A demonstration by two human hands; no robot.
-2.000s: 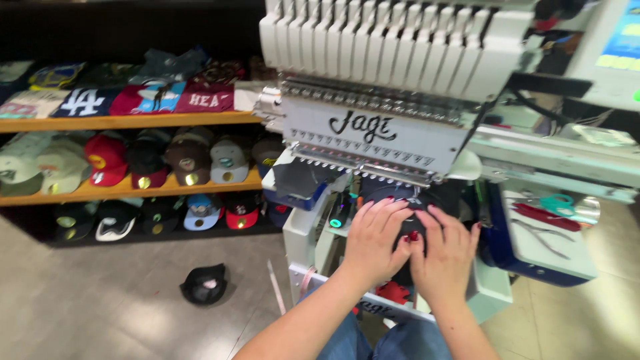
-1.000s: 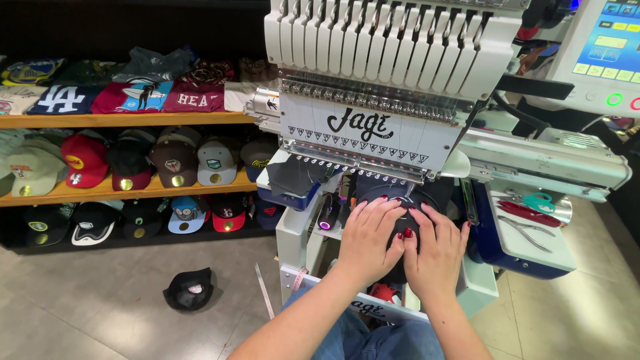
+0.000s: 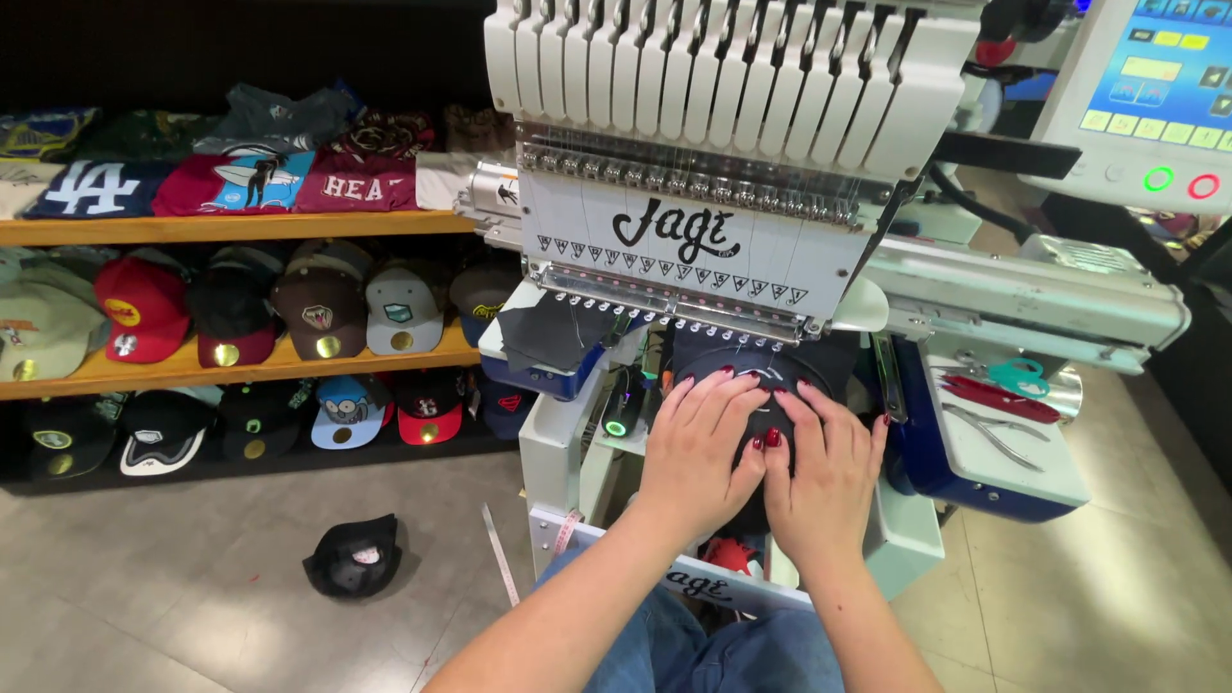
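Note:
A white multi-needle embroidery machine head (image 3: pixel 664 231) stands over a dark cap (image 3: pixel 760 356) with pale stitching on its front. My left hand (image 3: pixel 707 448) lies spread on the left side of the cap, fingertips just below the needle row. My right hand (image 3: pixel 828 462) rests on the right side in the same way, and the two thumbs nearly meet. Both hands press on the fabric from above without closing around it. The cap's lower part is largely hidden under my palms. Dark backing or fabric shows behind the cap, under the needles.
On the machine's right side table (image 3: pixel 1001 462) lie teal-handled scissors (image 3: pixel 1018 377), a red tool (image 3: pixel 1001 398) and metal nippers (image 3: pixel 996 438). Dark material (image 3: pixel 553 332) covers the left one. A black cap (image 3: pixel 354 556) lies on the floor. Shelves (image 3: pixel 241 370) of caps stand left; a control screen (image 3: pixel 1155 87) is upper right.
Both hands stay on the cap in nearly the same pose. The view has shifted slightly, with more of the control screen showing than two seconds ago.

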